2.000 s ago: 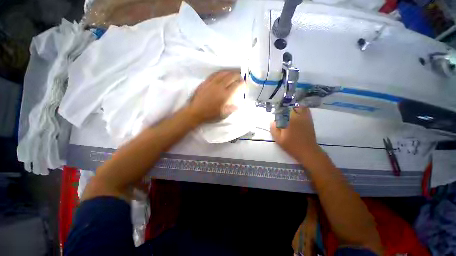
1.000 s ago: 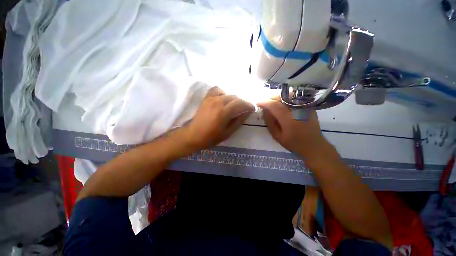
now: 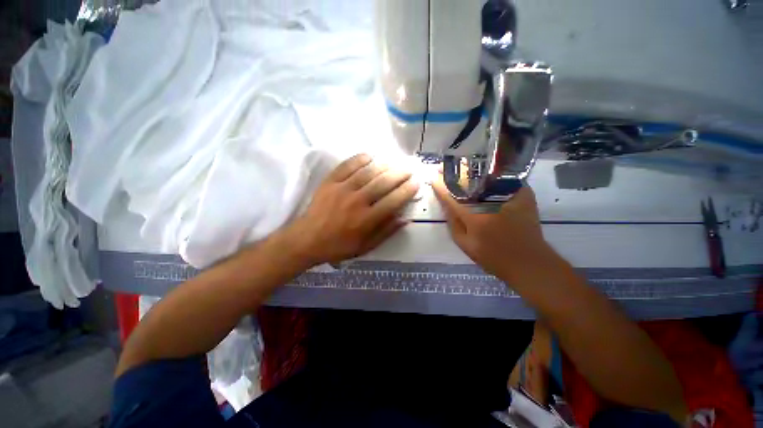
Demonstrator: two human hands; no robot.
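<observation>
A large white cloth (image 3: pixel 209 125) lies bunched on the table left of the sewing machine head (image 3: pixel 410 75). My left hand (image 3: pixel 355 209) lies on the cloth's right edge, fingers extended toward the bright needle area; its fingers press flat and do not visibly pinch. My right hand (image 3: pixel 494 230) is just right of the needle area, partly behind the chrome loop (image 3: pixel 520 125), its index finger pointing to the lit spot. Glare hides the needle, the cloth edge there and what the right fingertips touch.
A stack of wavy white pieces (image 3: pixel 57 167) hangs at the table's left edge. Dark-red thread snips (image 3: pixel 714 238) lie at the right. A ruler scale (image 3: pixel 401 278) runs along the grey front edge. A red bag (image 3: pixel 694 368) is lower right.
Since one second ago, the view has shifted, so the machine head appears further left. My left hand's fingers are more spread and flatter. Both hands remain beside the needle area.
</observation>
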